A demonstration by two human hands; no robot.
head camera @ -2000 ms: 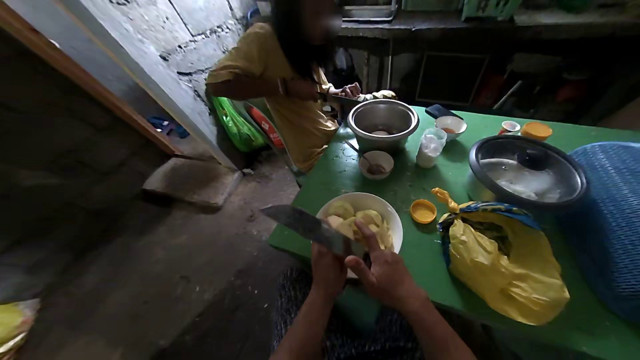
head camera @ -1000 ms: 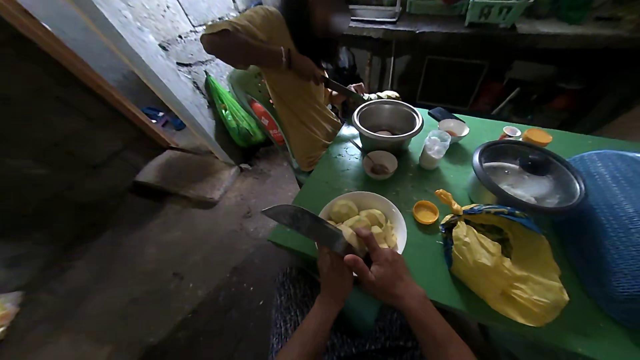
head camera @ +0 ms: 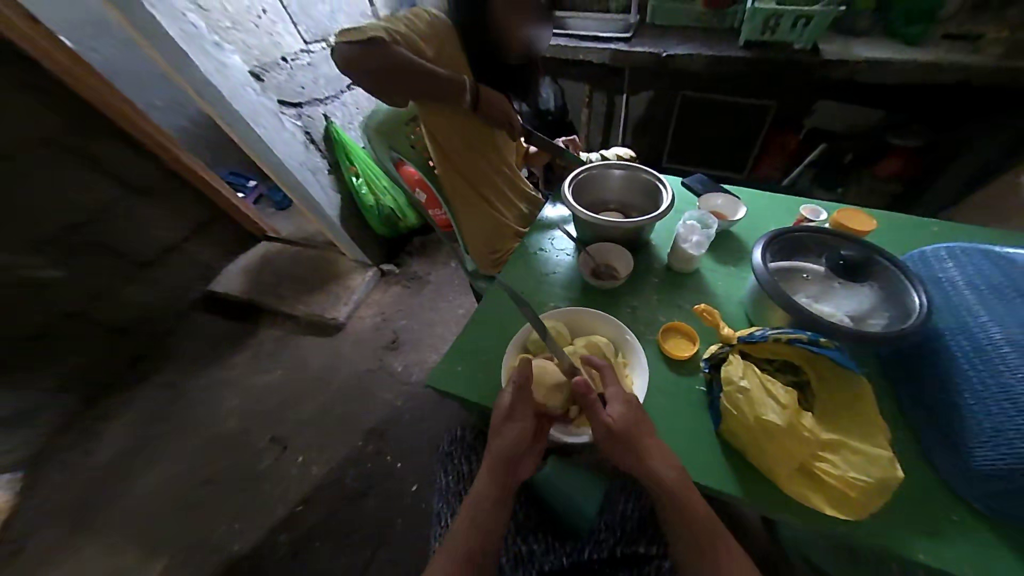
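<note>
Over a white bowl point(head camera: 638, 352) at the near edge of the green table, my left hand point(head camera: 516, 424) holds a round, pale yellow peeled piece of produce point(head camera: 550, 386). My right hand point(head camera: 616, 416) grips a knife point(head camera: 546, 336) by its handle end, with the blade slanting up and left across the bowl, above the held piece. Several similar pale pieces point(head camera: 594, 348) lie in the bowl. An orange lid point(head camera: 678, 341) is just right of the bowl, and a yellow plastic bag point(head camera: 808, 432) lies farther right.
Across the table point(head camera: 496, 360), a person point(head camera: 472, 136) holds a knife near a metal pot point(head camera: 618, 200). A small bowl with a spoon point(head camera: 606, 266), a plastic container point(head camera: 692, 240), a lidded pot point(head camera: 840, 284) and a blue woven plastic item point(head camera: 960, 360) also stand there.
My knife blade has swung to a steeper angle, less flat than before. The round piece now shows plainly in my left hand.
</note>
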